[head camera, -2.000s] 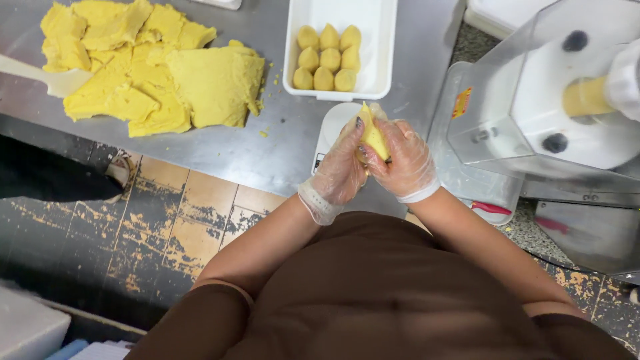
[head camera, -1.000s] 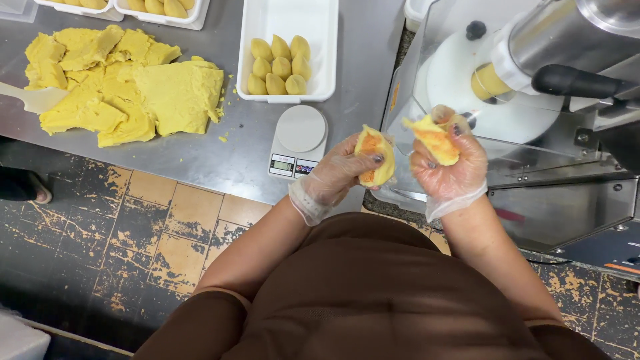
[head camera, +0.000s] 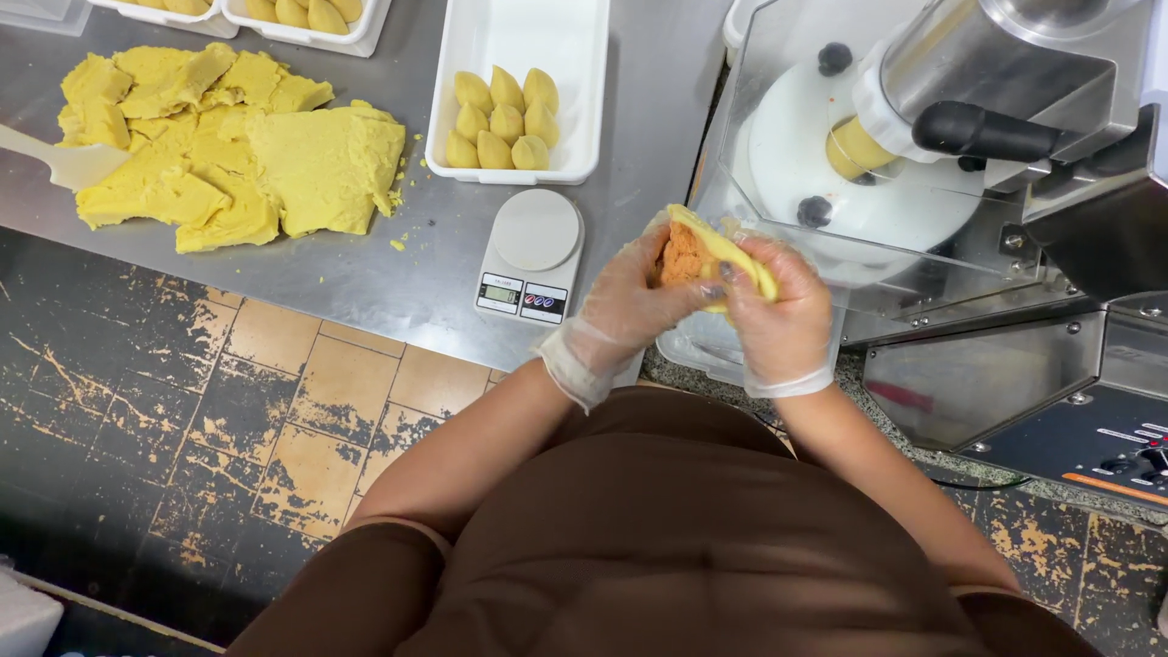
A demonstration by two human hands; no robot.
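Note:
Both my hands wear clear plastic gloves and hold one opened piece of yellow dough (head camera: 721,239) with orange shredded filling (head camera: 680,255) showing inside. My left hand (head camera: 630,292) grips its left side, the thumb by the filling. On its right edge my right hand (head camera: 780,310) pinches the dough. A white kitchen scale (head camera: 536,239) with a bare round plate lies left of my hands. Behind it, a white plastic tray (head camera: 575,164) holds several teardrop-shaped dough pieces (head camera: 506,123). A large mass of yellow dough (head camera: 237,146) lies on the steel table, a white spatula (head camera: 87,164) at its left.
A steel forming machine (head camera: 995,64) with a black handle, a clear guard and a white disc stands at the right. Below it is a clear plastic lid or container (head camera: 703,342). More white trays (head camera: 365,35) of shaped pieces stand along the far edge of the steel table (head camera: 401,287).
Two seconds ago the hands held a closed piece; one second ago they held two torn halves apart. Now the hands and the dough are together again. The view has shifted right since the first frame.

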